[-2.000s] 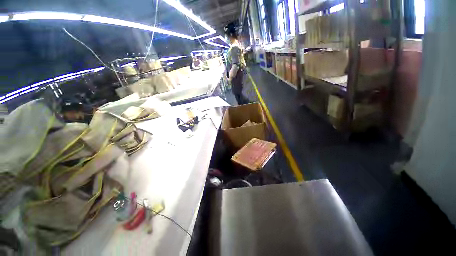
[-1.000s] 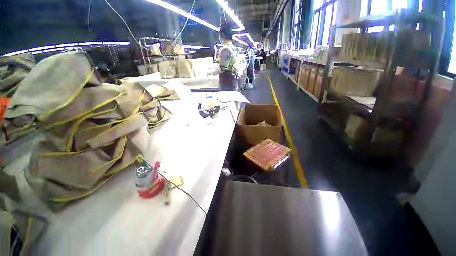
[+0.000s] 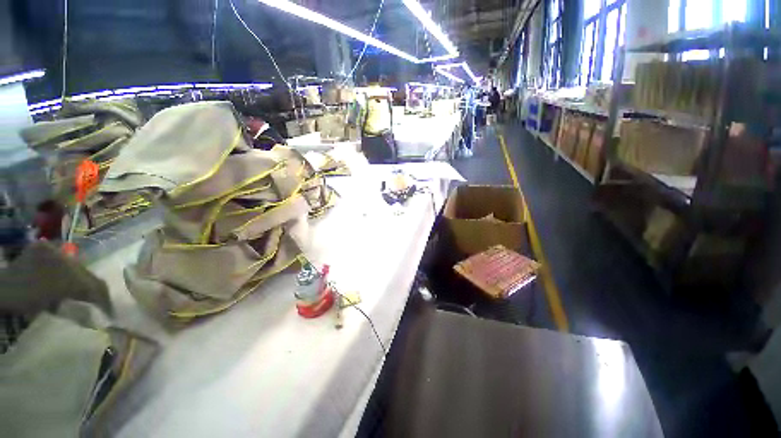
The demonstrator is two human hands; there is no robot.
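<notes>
No hand of mine is in the picture. A heap of taupe bags (image 3: 227, 231) with bright yellow edges lies on the long white table (image 3: 257, 368). Another taupe bag piece (image 3: 51, 368) lies at the lower left, cut off by the picture's edge. A red-based pot (image 3: 313, 299) with a silvery top stands right of the heap, with a pink-handled tool at it. A small yellowish block (image 3: 349, 299) and a short tan stick (image 3: 339, 320) lie beside it. A thin dark cord runs from there over the table edge.
A metal-topped side table (image 3: 531, 376) stands right of the bench. Behind it are an open cardboard box (image 3: 484, 214) and a reddish bundle (image 3: 497, 270). A metal rack (image 3: 668, 137) stands right of the yellow-lined aisle. A person (image 3: 375, 124) stands beyond the table. An orange item (image 3: 86, 180) hangs at left.
The view has turned left, so the heap, pot and boxes appear further right. The lower-left bag piece and the orange item show more fully. The person beyond appears further left, with the back towards me.
</notes>
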